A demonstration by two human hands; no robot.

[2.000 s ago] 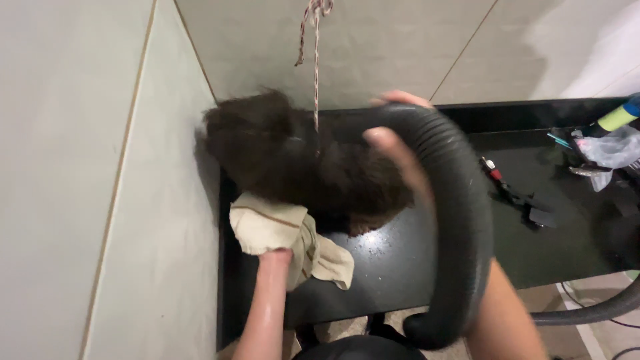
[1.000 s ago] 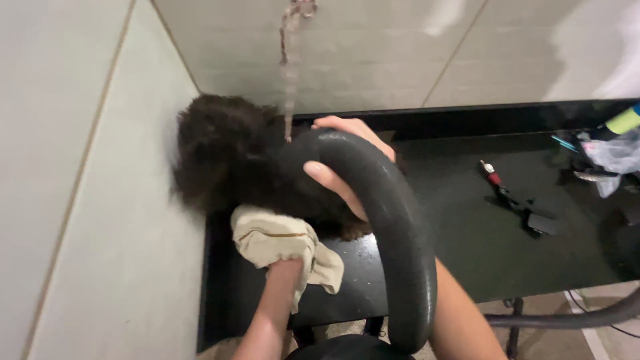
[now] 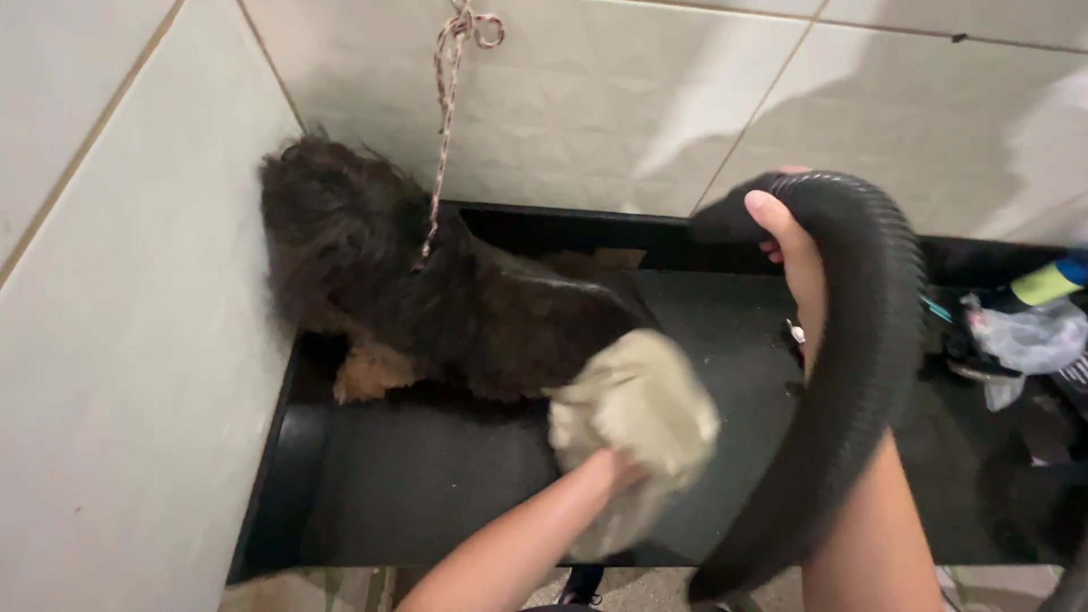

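A dark, long-haired dog with a tan paw stands on a black table, its head by the left wall. A knotted cord hangs down to its neck. My left hand is mostly hidden in a beige cloth, which it holds close to the dog's hindquarters. Off to the right of the dog, my right hand grips the end of a thick black ribbed hose, its thumb over the nozzle end, which points left. The hose curves down over my right forearm.
Pale tiled walls rise at the left and behind the table. A crumpled clear plastic bag, a yellow and blue item and other small things lie at the table's right end. A partly hidden red and white item shows beside my right forearm.
My right hand with the hose has moved from over the dog's back to its right. My left hand and the cloth have moved right, from the dog's front part towards its rear.
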